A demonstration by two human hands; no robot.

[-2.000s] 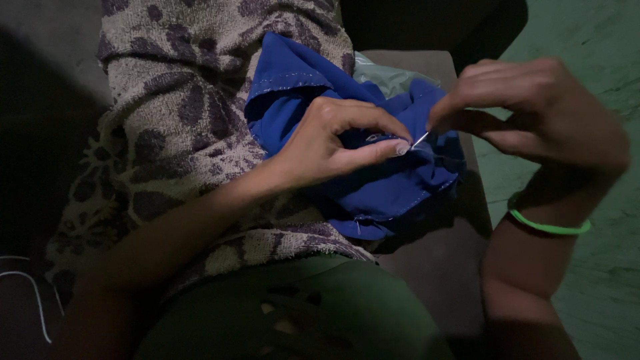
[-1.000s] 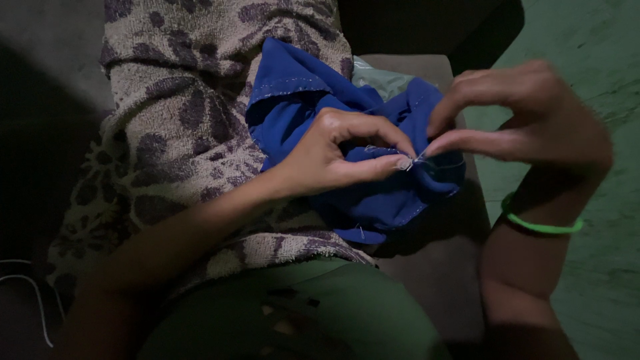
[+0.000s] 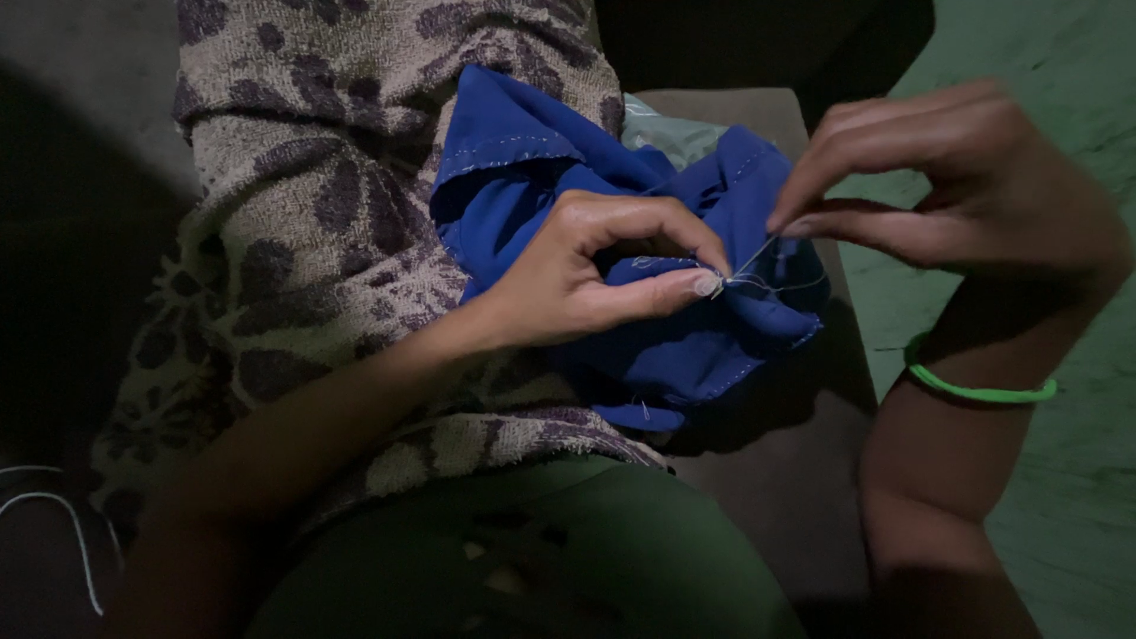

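Note:
Blue fabric (image 3: 532, 133) with light hand stitching along its edges lies bunched beside and partly over my lap. My left hand (image 3: 612, 266) pinches a fold of it between thumb and index finger. Pale thread (image 3: 754, 259) runs from that pinch up to my right hand (image 3: 923, 186), whose thumb and index fingertips are closed together on it. A further loop of thread curves out to the right over the cloth. Whether a needle is between my right fingertips cannot be told. A green band (image 3: 976, 389) circles my right forearm.
A patterned towel-like cloth (image 3: 284, 266) covers my legs. Behind the blue fabric lies a translucent plastic bag (image 3: 670, 133) on a grey-brown cushioned seat (image 3: 781, 497). A white cord (image 3: 75, 524) curves at the lower left. Greenish floor (image 3: 1065, 532) shows at the right.
A shiny needle-like piece showed between my hands two seconds ago; now thread spans them. My right fingertips have moved up and right from the pinch. My left hand keeps its hold.

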